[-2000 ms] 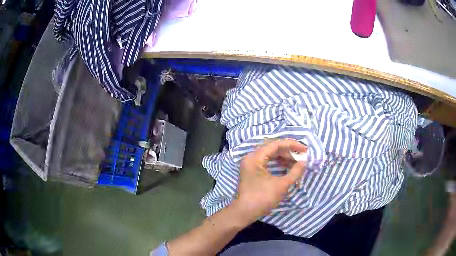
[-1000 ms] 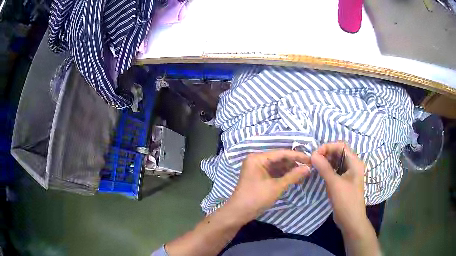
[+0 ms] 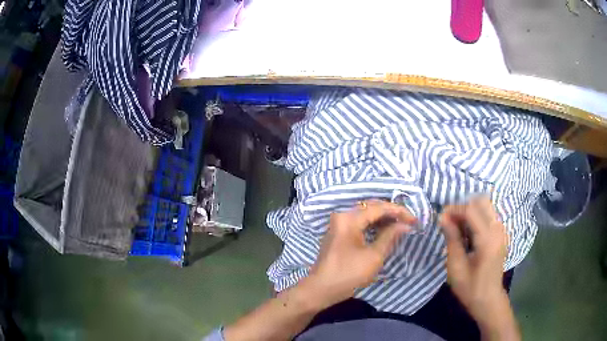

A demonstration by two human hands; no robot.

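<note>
The striped garment (image 3: 459, 143), white and blue-grey, lies heaped on my lap below the table edge. My left hand (image 3: 363, 243) pinches a fold of the striped garment between thumb and forefinger near its middle. A gold-coloured ring shows on this hand. My right hand (image 3: 476, 250) is just to the right, a small gap from the left fingertips. It is blurred, with thumb and forefinger together; a needle or thread in it cannot be made out. No label can be made out at the fingertips.
A white-topped table (image 3: 346, 46) with a wooden edge holds a pink-red bottle (image 3: 467, 20). At left are a grey-brown fabric bin (image 3: 106, 186) with dark striped garments (image 3: 123, 80), a blue crate (image 3: 163, 213) and a grey metal box (image 3: 226, 200). A clear round bin (image 3: 569, 190) stands at right.
My right hand was out of the picture two seconds ago, then met the left fingertips. Now it has moved away to the right. My left hand keeps its pinch on the garment.
</note>
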